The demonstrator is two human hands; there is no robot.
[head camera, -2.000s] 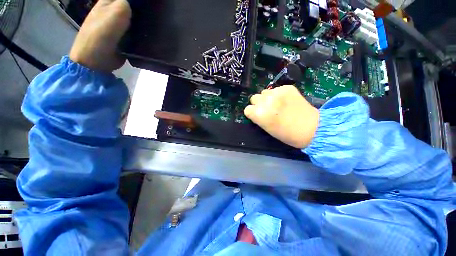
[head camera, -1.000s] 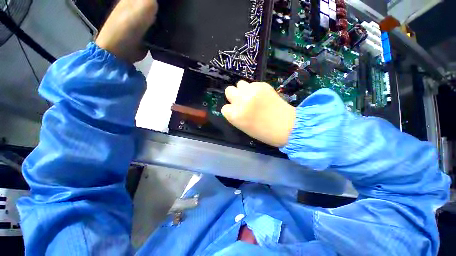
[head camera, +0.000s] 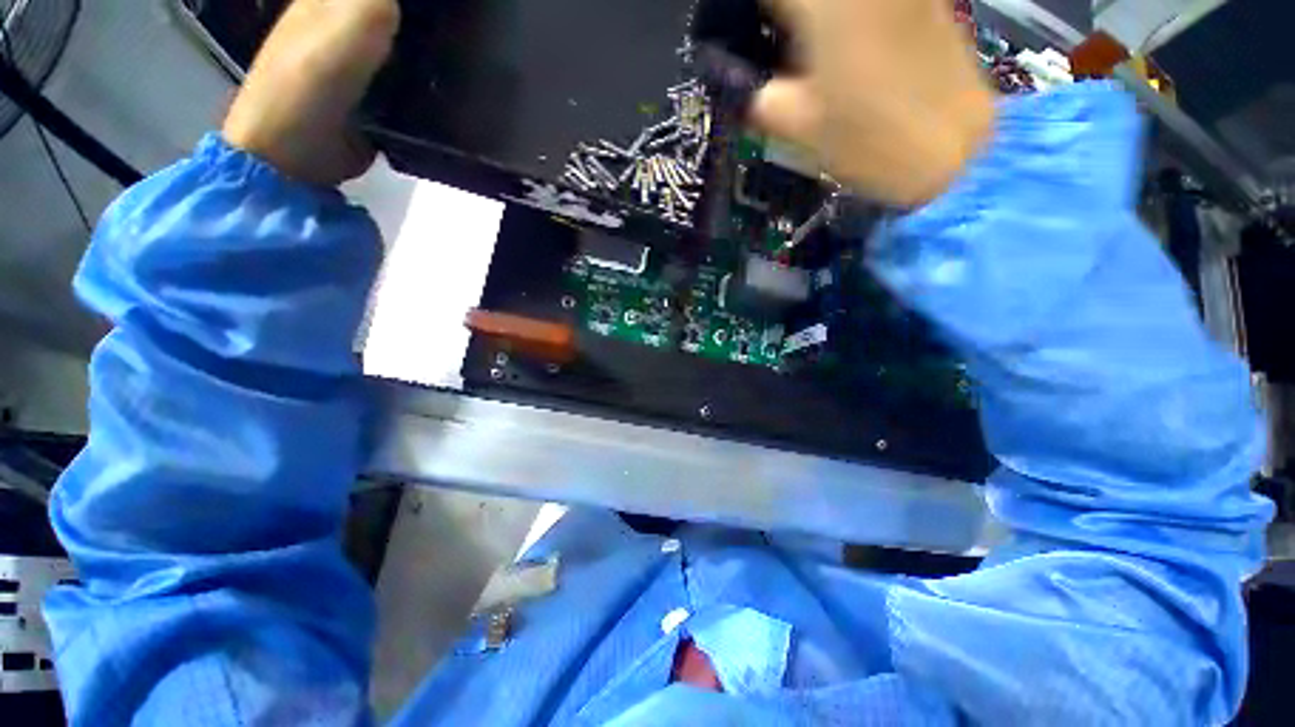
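My left hand [head camera: 310, 88] grips the left edge of a shallow black screw tray [head camera: 518, 85], held over the left part of the circuit board. Loose silver screws [head camera: 656, 159] lie in the tray's near right corner. My right hand [head camera: 888, 93] is over the tray's right edge, its dark-covered fingertips above the screws; it is blurred, and whether it holds a screw cannot be told. The green circuit board [head camera: 668, 315] lies below in a black carrier fixture [head camera: 795, 412], partly hidden by the tray, my right hand and sleeve.
An orange-brown block [head camera: 523, 335] sits at the fixture's near left. A white sheet or panel [head camera: 433, 284] is left of the fixture. A silver rail [head camera: 668, 476] runs along the near edge. White parts and another orange-brown block [head camera: 1096, 57] show at the far right.
My right hand has moved from low over the board's near side up and away to the tray's right edge, uncovering the board's near edge. The tray has shifted slightly left since the previous frame.
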